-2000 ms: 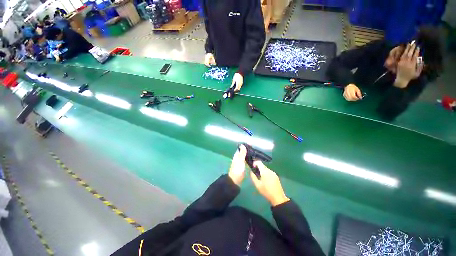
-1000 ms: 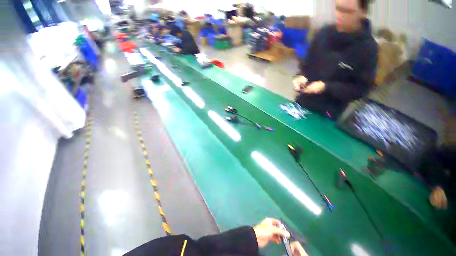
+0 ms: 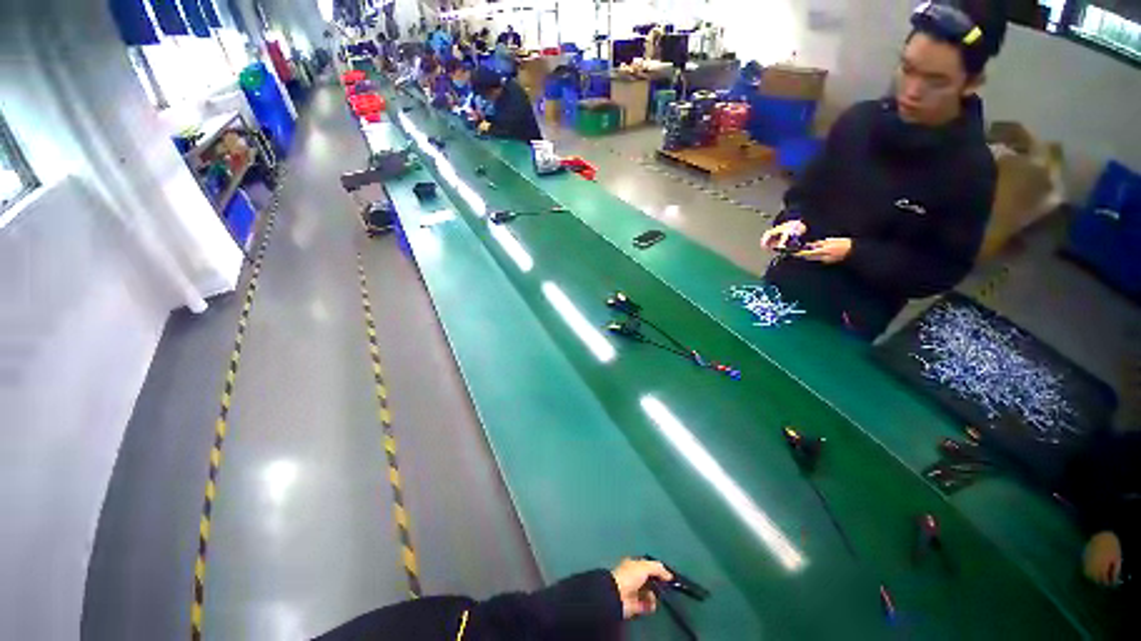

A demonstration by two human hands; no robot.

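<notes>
My left hand (image 3: 641, 587) is at the bottom centre, closed on a black cable assembly (image 3: 676, 584). A dark lead hangs from it towards the lower edge. My right hand is out of the picture. On the green belt beyond lie more black assemblies: a pair (image 3: 622, 329) with thin leads ending in red and blue tips, one (image 3: 802, 442) further right, and another (image 3: 926, 527) near the lower right. A red and blue tip (image 3: 887, 601) shows close to the bottom edge.
Across the belt, a standing coworker (image 3: 895, 188) handles a small dark thing above a pale-piece pile (image 3: 766, 304). A black tray (image 3: 1089, 391) holds many pale pieces, with a dark bundle (image 3: 958, 461) beside it. A dark flat rectangle (image 3: 648, 238) lies on the far ledge.
The view has swung left along the line. My right hand and the near tray have left the picture. My left hand still holds a black assembly. The coworker's hands have come together, raised.
</notes>
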